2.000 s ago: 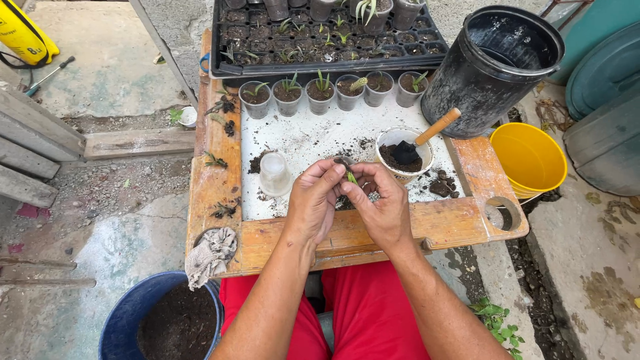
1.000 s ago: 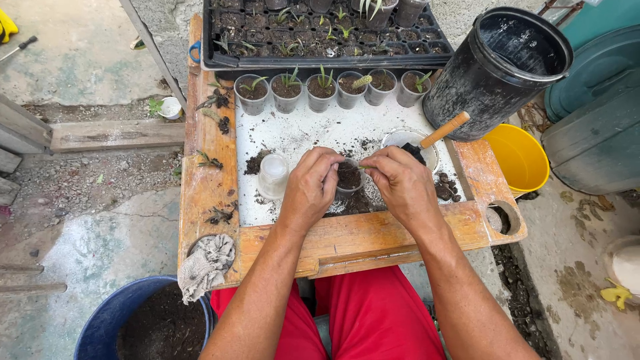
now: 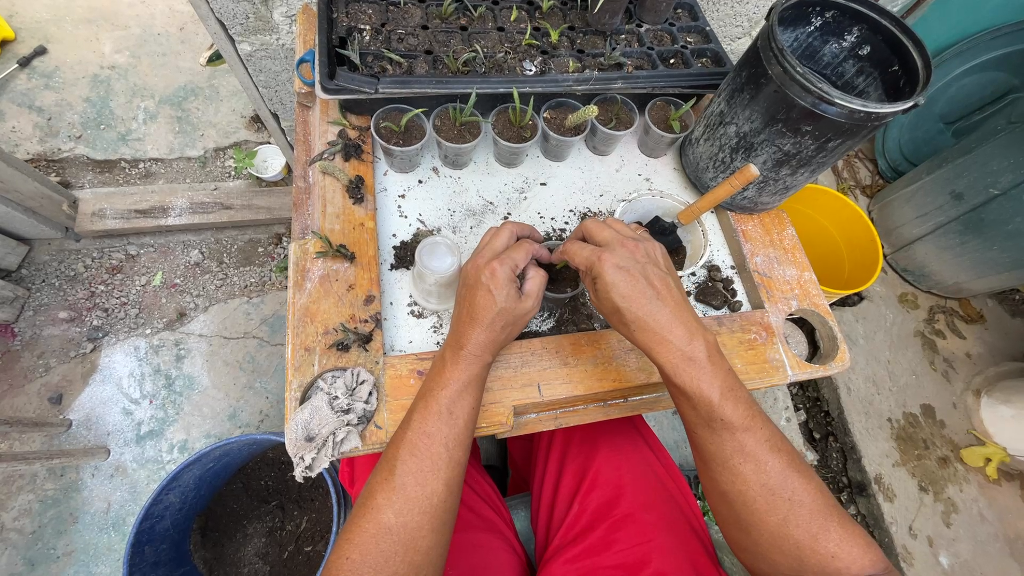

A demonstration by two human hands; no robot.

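A clear plastic cup of dark soil (image 3: 562, 280) stands near the front edge of the white board. Over its rim, my left hand (image 3: 500, 280) and my right hand (image 3: 624, 272) meet with fingertips close together. A small bit of green plant (image 3: 560, 265) shows between them; the fingers hide most of it, and which hand pinches it is unclear. Left of my left hand stands an upside-down stack of clear cups (image 3: 437, 272). To the right, a small trowel with a wooden handle (image 3: 718, 194) rests in a white tub (image 3: 694, 240) holding soil.
Several potted seedlings in cups (image 3: 514, 134) line the back, before a black seedling tray (image 3: 528, 80). Loose plantlets (image 3: 333, 248) and a rag (image 3: 332, 420) lie on the wooden frame. A black bucket (image 3: 768, 112) and yellow bucket (image 3: 832, 240) stand right, a blue soil tub (image 3: 160, 512) below left.
Two seconds ago my hands held a small plantlet above the board. They have since moved to the soil-filled cup, and the green part now shows at its rim.
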